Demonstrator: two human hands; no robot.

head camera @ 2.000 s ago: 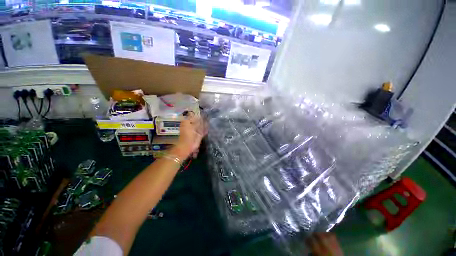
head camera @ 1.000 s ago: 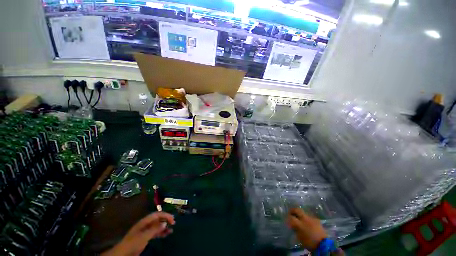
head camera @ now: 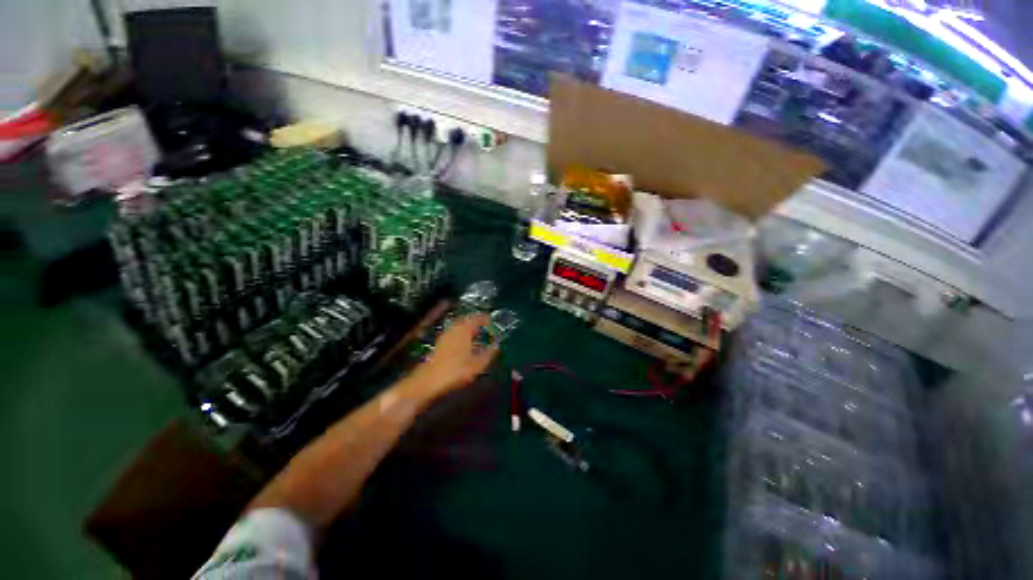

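My left hand (head camera: 455, 356) reaches over the small group of loose circuit boards (head camera: 478, 297) at the middle of the bench. Its fingers are at a board (head camera: 500, 325) at the right of the group; whether they grip it cannot be told. The hand covers part of the group. My right hand is not in view. The test lead (head camera: 517, 401), with red wire, lies on the dark green mat right of my hand, beside a small white strip (head camera: 551, 425).
Upright boards stand in dense rows (head camera: 272, 249) at left, with a black rack (head camera: 289, 363) in front. The power supply (head camera: 579, 286) and bench meter (head camera: 671, 286) stand at the back. Clear blister trays (head camera: 821, 442) are stacked at right. A brown box (head camera: 164, 487) is low at left.
The view has swung left. My left hand has moved from beside the test lead to the loose boards. My right hand, earlier over the trays, has left the picture.
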